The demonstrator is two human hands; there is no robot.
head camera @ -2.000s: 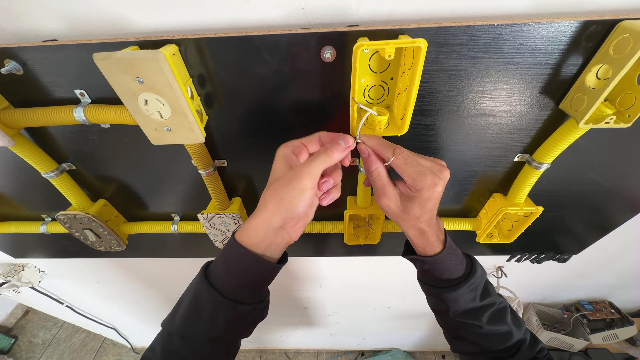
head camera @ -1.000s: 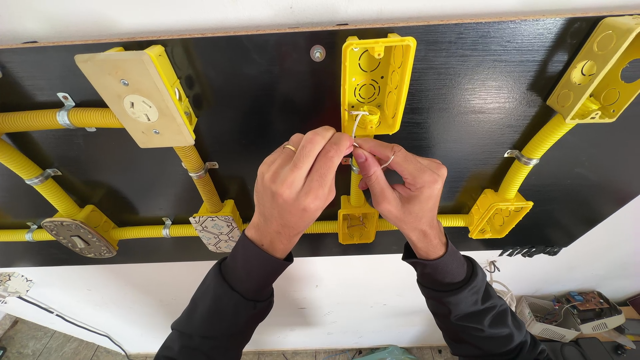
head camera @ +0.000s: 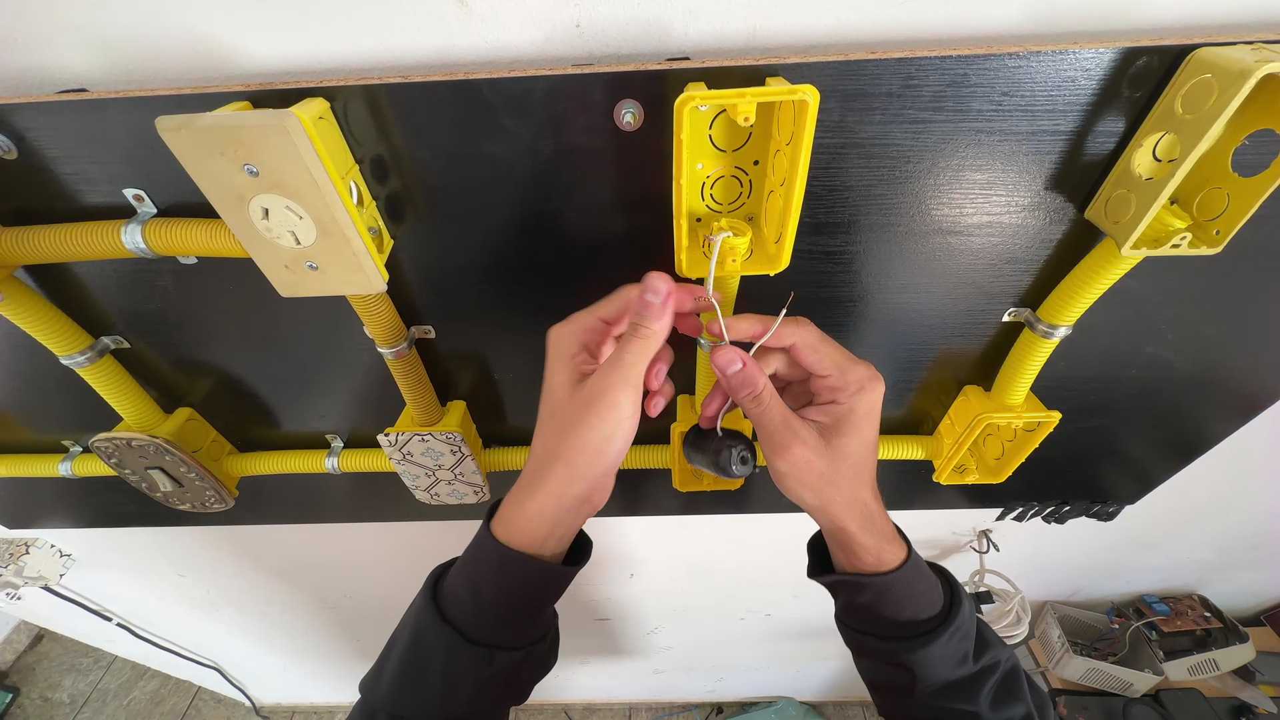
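White wires come out of the conduit end inside an open yellow electrical box. My left hand has its thumb and index finger beside a twisted bare copper end; whether it grips the wire is unclear. My right hand pinches white wire between thumb and index finger. A second wire with a bare end sticks up past that hand. Below the fingers, a black cylindrical lamp holder or similar fitting hangs on white wire, in front of a small yellow box.
Yellow corrugated conduit runs along the black board, held by metal clamps. At left are a beige outlet plate, a patterned plate and an oval switch plate. Yellow boxes stand right; opened electronics lie low right.
The hands, close together over the wire before, are now slightly apart, with the left hand turned and its fingers spread. The black fitting and the second wire end have come into sight.
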